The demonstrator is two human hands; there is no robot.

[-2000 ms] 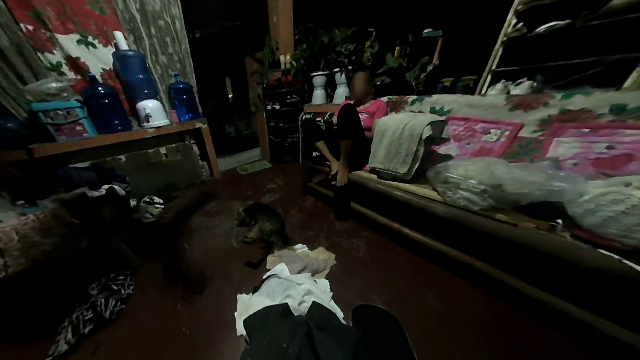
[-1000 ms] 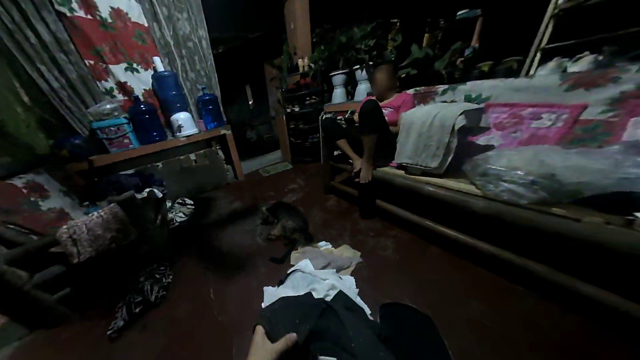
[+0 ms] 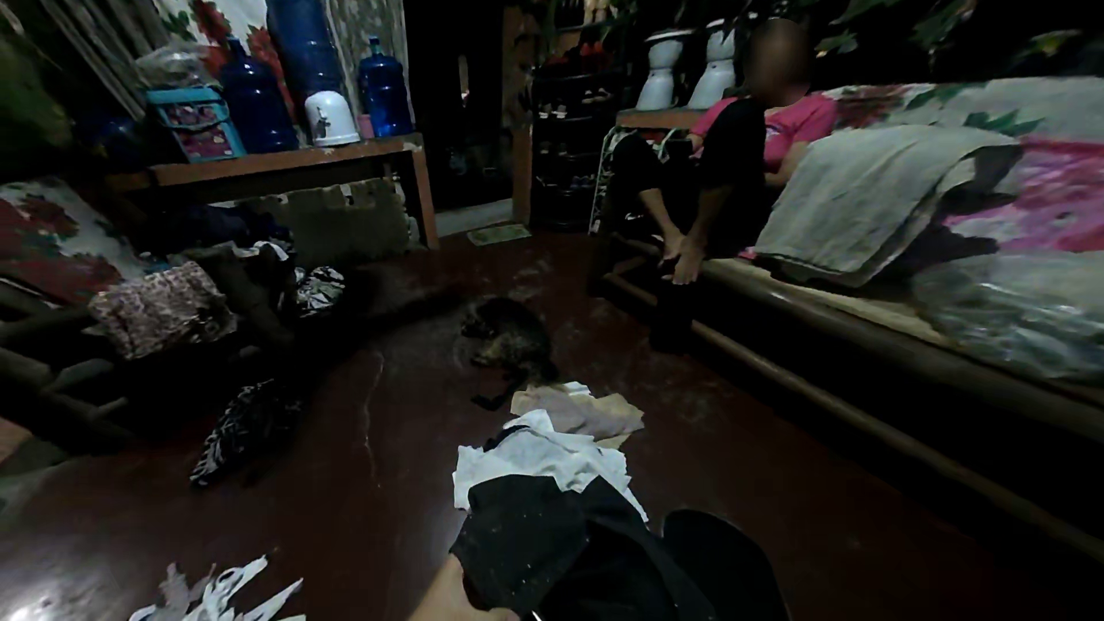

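Observation:
My left hand point(image 3: 453, 595) enters at the bottom edge, its fingers on the near edge of a piece of black cloth point(image 3: 535, 535). A small shiny bit shows beside the thumb, too little of it to name. White cloth pieces point(image 3: 552, 461) lie just beyond the black cloth, and beige cloth pieces point(image 3: 586, 414) lie past those on the floor. My right hand is not visible. A dark rounded shape point(image 3: 724, 561) stands out at the right of the black cloth.
A dark-furred animal point(image 3: 513, 336) is on the red floor beyond the cloths. White strips point(image 3: 228, 595) and a patterned cloth point(image 3: 246, 431) lie at left. A person in pink point(image 3: 802, 129) sits on the long bench point(image 3: 828, 319) at right. Blue water bottles point(image 3: 254, 103) stand on a table.
My left hand, out of view two seconds ago, came into view at the black cloth and is now lower in the frame. The view has shifted, bringing white strips in at lower left.

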